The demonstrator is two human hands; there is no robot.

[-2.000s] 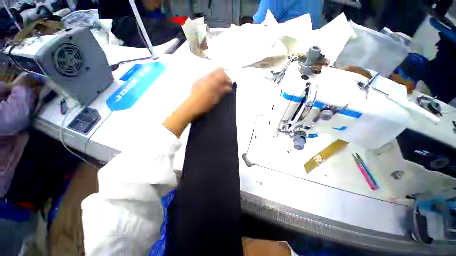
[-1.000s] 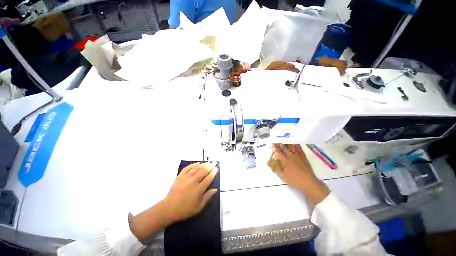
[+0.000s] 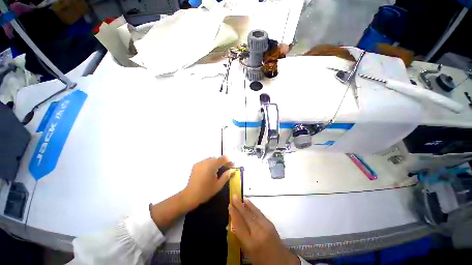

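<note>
A long black garment piece (image 3: 204, 230) lies over the table's front edge, its far end just in front of the sewing machine's (image 3: 305, 103) lit needle area (image 3: 259, 151). The yellow strip (image 3: 235, 186) lies lengthwise on the piece, near its right edge. My left hand (image 3: 204, 181) holds the far end of the piece, with fingertips at the strip's far end. My right hand (image 3: 254, 227) rests on the strip, fingers together along it. The strip's near end is partly hidden by my right hand.
A pink and blue tool pair (image 3: 363, 166) lies on the machine bed. A clear box (image 3: 440, 194) is at the right table end. Cream sheets (image 3: 178, 39) are piled behind. A blue JACK label (image 3: 57, 134) is on the left tabletop. Measuring tape (image 3: 331, 251) runs along the front edge.
The yellow strip has moved from the machine bed onto the black piece. My right hand has come from under the machine head to the strip. The piece's far end is nearer the needle area.
</note>
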